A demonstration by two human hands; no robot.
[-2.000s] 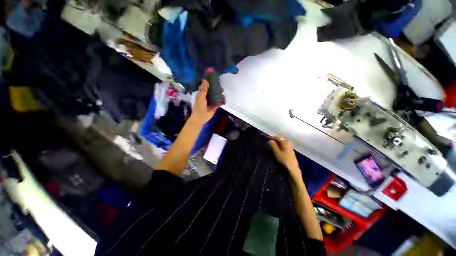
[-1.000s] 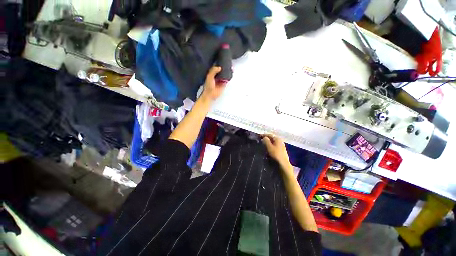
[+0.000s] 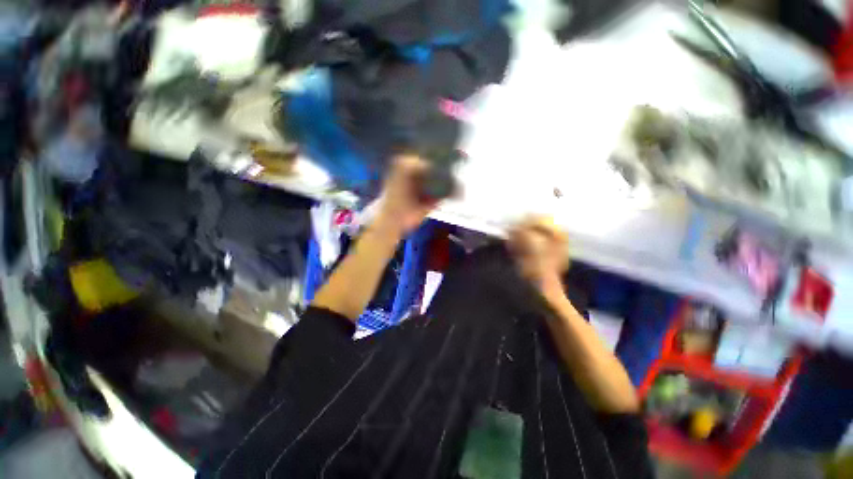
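The picture is blurred. My left hand (image 3: 404, 198) is closed around a dark thread cone (image 3: 440, 176) at the table's front edge, beside the cloth pile. A magenta spot (image 3: 455, 108) shows above the cone; I cannot tell if it is the cone's end. My right hand (image 3: 540, 249) is raised at the table edge in front of my body, with its fingers curled together. Blur hides whether it pinches any thread. The sewing machine (image 3: 748, 159) lies to the right on the white table (image 3: 533, 122).
Dark and blue cloth pieces (image 3: 374, 103) lie left of the table's white top. A phone (image 3: 756, 260) and a small red tray (image 3: 812, 292) are at the right front edge. A red tool drawer (image 3: 706, 449) and a blue basket (image 3: 404, 290) are below the table.
The view has swung, and the machine and drawer appear further right. My left hand with the cone has come down nearer the table's front edge. My right hand has risen a little.
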